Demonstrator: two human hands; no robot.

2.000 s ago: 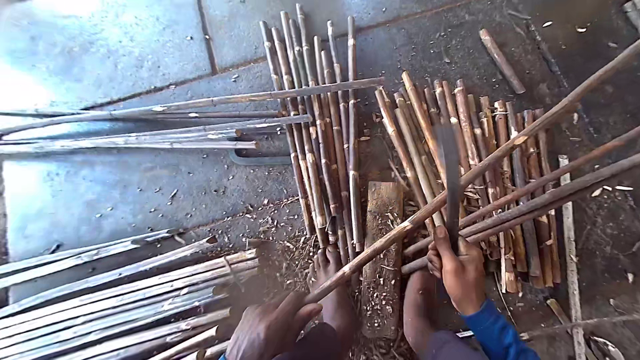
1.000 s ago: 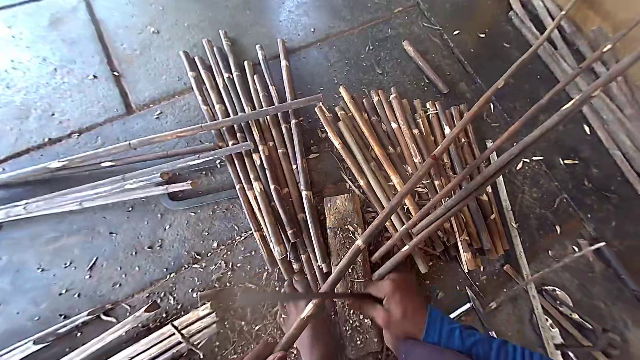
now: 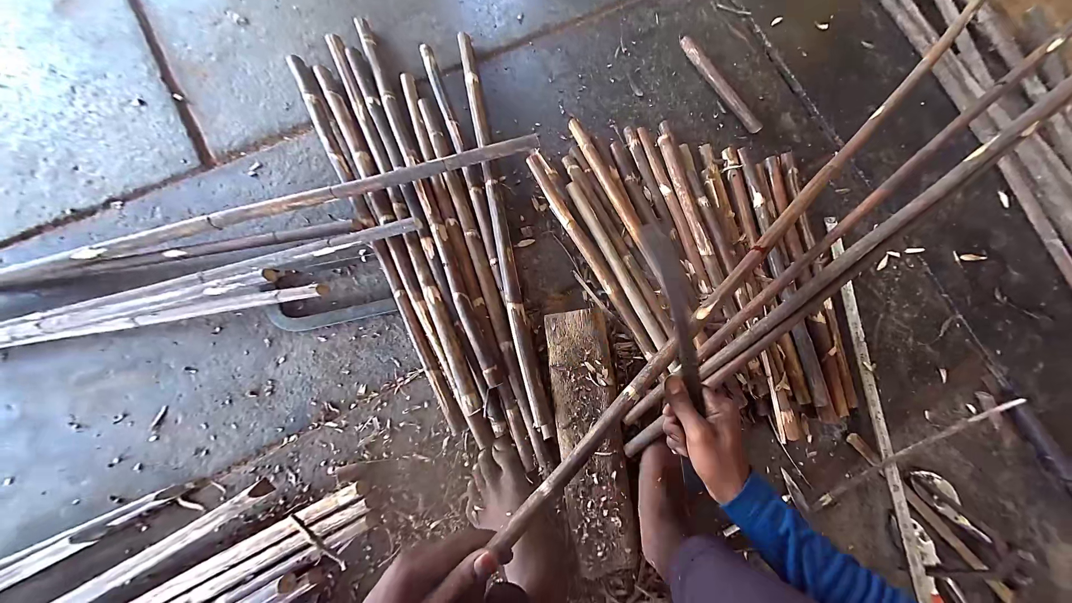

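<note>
My left hand (image 3: 444, 569), low in the view, is closed round the lower end of a long brown cane stalk (image 3: 599, 427). The stalk runs up to the right, across a wooden board (image 3: 578, 368) on the floor. My right hand (image 3: 708, 435) grips a long flat blade (image 3: 670, 285), its handle hidden in the fingers; the blade points up and crosses the stalk. More long stalks (image 3: 888, 243) pass just above my right hand, over a pile of short cut stalks (image 3: 691, 201). Longer cut pieces (image 3: 444, 243) lie left of the board.
Long pale stalks (image 3: 209, 222) lie at the left, near a curved metal bar (image 3: 335, 316). More pale stalks (image 3: 260, 544) lie at the bottom left. A single short piece (image 3: 720, 84) rests above the pile. Poles (image 3: 997, 134) are at the upper right. My bare feet flank the board.
The blade, lying sideways low over the stalk a second ago, now points upward. My right hand has moved up from the stalk's lower part. The left hand stays at the stalk's end.
</note>
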